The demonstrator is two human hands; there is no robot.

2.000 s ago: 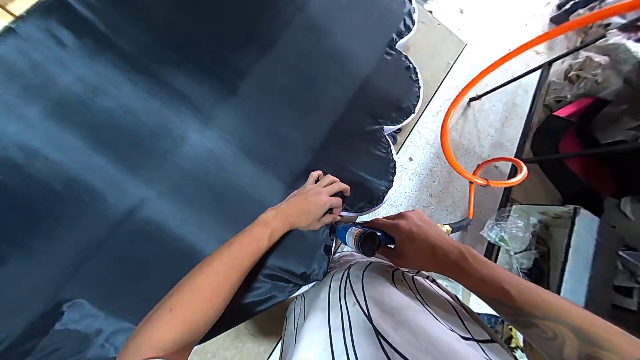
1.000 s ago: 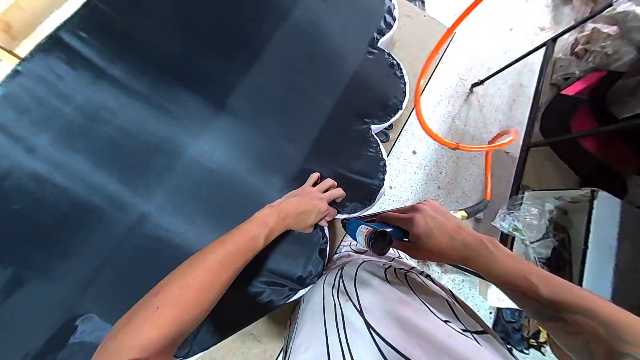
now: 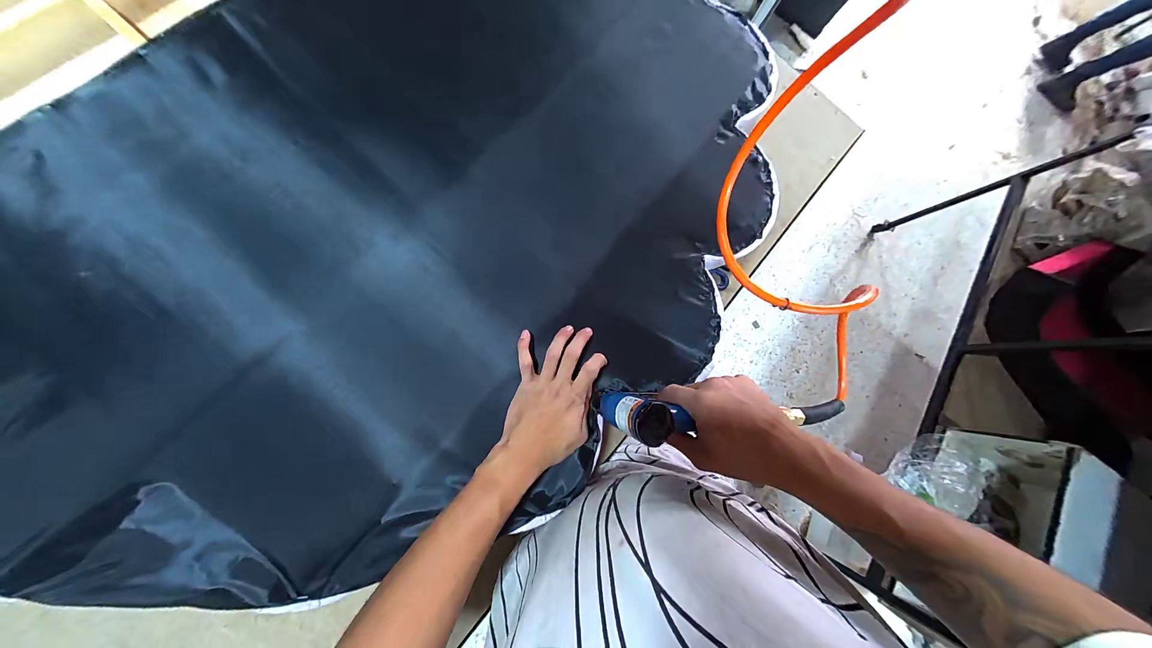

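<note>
Black shiny fabric (image 3: pixel 360 252) covers a large panel with a scalloped, white-lined edge. My left hand (image 3: pixel 551 405) lies on the fabric near its edge, fingers spread, holding nothing. In my right hand (image 3: pixel 733 427) is a blue pneumatic staple gun (image 3: pixel 634 416), its nose at the fabric edge close beside my left hand. An orange air hose (image 3: pixel 727 202) runs to a black fitting and brass connector behind the right hand. The contact point under the tool's nose is hidden.
A black metal frame rack (image 3: pixel 981 270) stands at the right, with a black and pink item (image 3: pixel 1071 333) and clear plastic wrap (image 3: pixel 940 477) by it. A board (image 3: pixel 810 148) lies under the scalloped edge. Wooden framing (image 3: pixel 117 20) shows at the upper left.
My left hand has gone from curled fingers at the fabric's edge to lying flatter with fingers spread. The staple gun's nose is now over the fabric edge. The hose has swung.
</note>
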